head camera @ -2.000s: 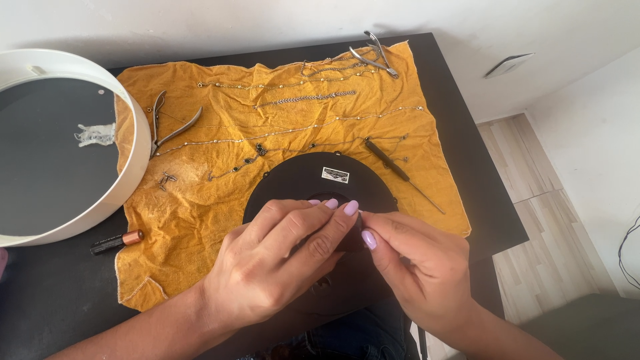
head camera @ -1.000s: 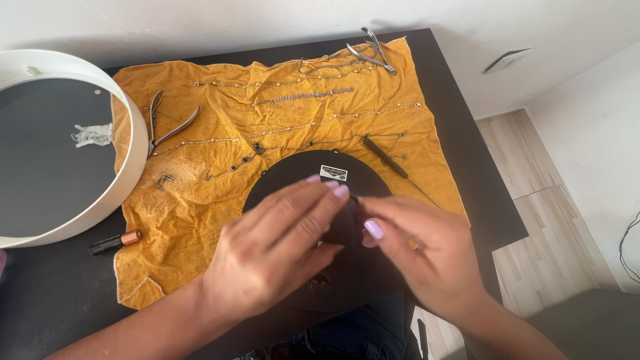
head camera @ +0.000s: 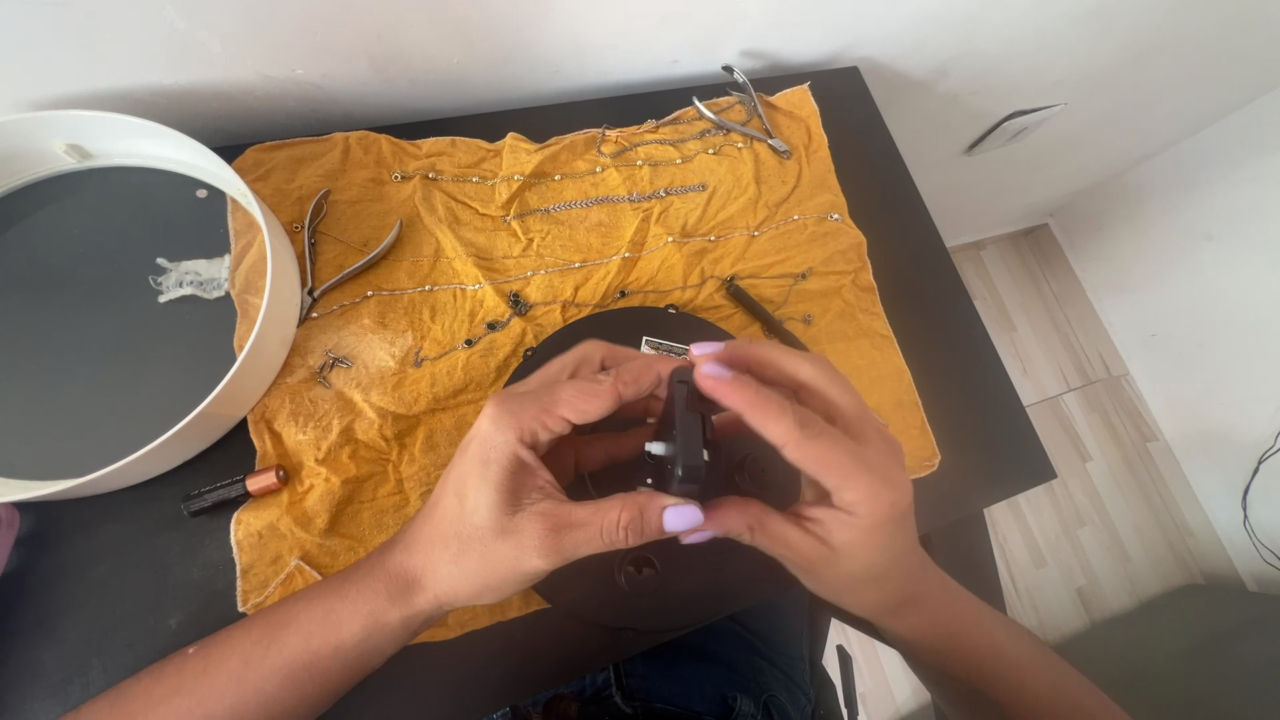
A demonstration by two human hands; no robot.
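Between my left hand (head camera: 570, 470) and my right hand (head camera: 810, 470) a small black plastic box (head camera: 688, 440) with a white stub on its side, perhaps a clock movement, is held on edge by the fingertips of both. Beneath it lies a round black disc (head camera: 610, 335) with a small printed sticker (head camera: 664, 347), partly covered by my hands. The disc overlaps a mustard-yellow cloth (head camera: 400, 400). Past the disc's upper right edge, a dark-handled tool (head camera: 762, 312) rests on the cloth, its far part hidden by my right hand.
Several chain necklaces (head camera: 560, 268) and a bracelet (head camera: 620, 202) lie on the cloth, with pliers (head camera: 335, 260) at left and more pliers (head camera: 750, 125) at top right. A white round frame (head camera: 270, 300) stands at left, near a black-and-copper tube (head camera: 235, 490). The dark tabletop (head camera: 960, 400) ends at right.
My hands, earlier close together over the disc, have spread around the black box, which now shows plainly on edge between them. The tools and chains on the cloth have not moved.
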